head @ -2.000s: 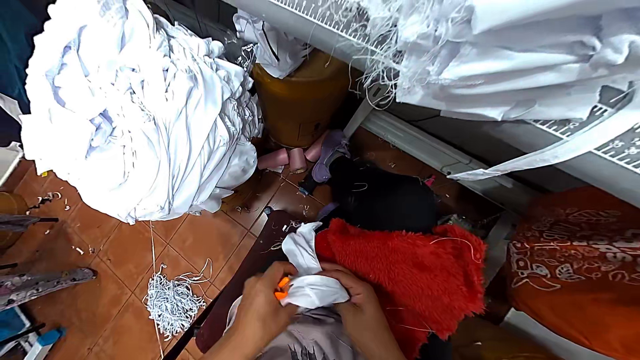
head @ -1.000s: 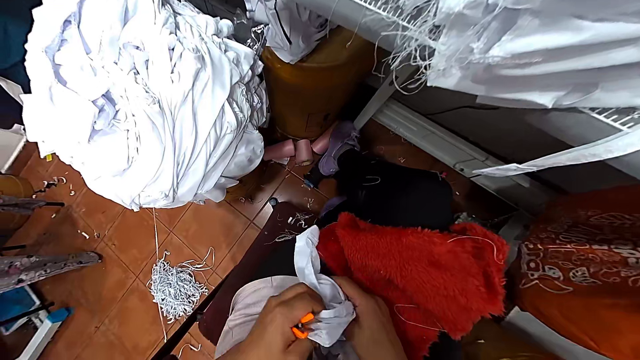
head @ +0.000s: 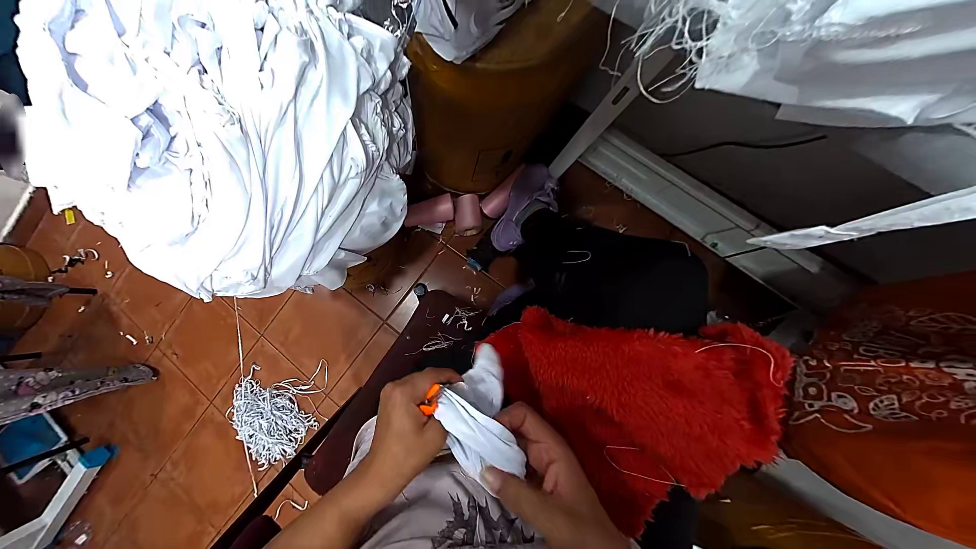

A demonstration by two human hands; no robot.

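At the lower middle, my left hand point(head: 415, 423) holds a small orange tool point(head: 430, 399), its kind hard to make out, against a piece of white fabric point(head: 480, 431). The fingers and thumb of my right hand point(head: 545, 473) pinch the other side of this fabric. One end of the cloth sticks up between the hands. A fluffy red cloth point(head: 648, 396) lies over the lap just right of my right hand, with loose threads on it.
A large heap of white fabric point(head: 252, 152) fills the upper left, near a brown barrel point(head: 488, 99). Pink thread cones point(head: 467, 214) and a tangle of white thread point(head: 268, 415) lie on the tiled floor point(head: 320, 335). White cloth point(head: 854, 69) hangs at the upper right, above an orange patterned cloth point(head: 884, 427).
Both hands have shifted on the white fabric, and my right hand's fingers now show spread along its side. The orange tool stays in my left hand.
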